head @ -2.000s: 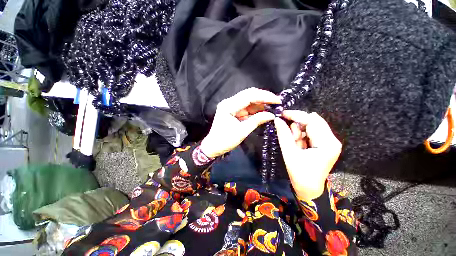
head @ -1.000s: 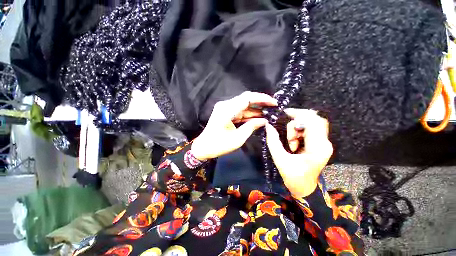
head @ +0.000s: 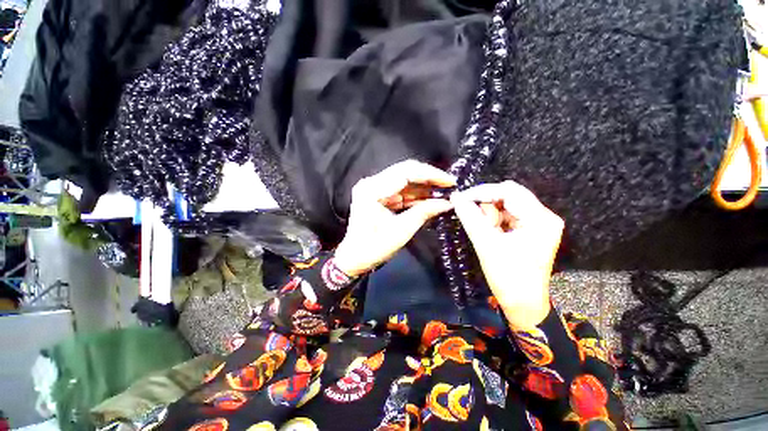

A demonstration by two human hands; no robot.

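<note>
The glinting black braided trim (head: 484,109) runs down between the smooth black lining (head: 362,109) on the left and the nubby dark garment (head: 623,109) on the right. My left hand (head: 389,215) pinches the trim at the garment edge from the left. My right hand (head: 514,244) has thumb and fingertips pinched together against the same spot from the right. Loose trim hangs down below my fingers in front of my lap. I cannot make out a needle or thread.
A heap of glossy black trim (head: 181,109) lies at the upper left on the white table (head: 244,189). Orange scissor handles (head: 738,168) are at the right edge. A green bag (head: 118,366) is at lower left. A dark tangle (head: 661,337) lies on the speckled floor at lower right.
The trim and garment have shifted left in the view. My right fingertips, a little spread a second ago, are now closed together beside my left fingertips. My left hand keeps its pinch.
</note>
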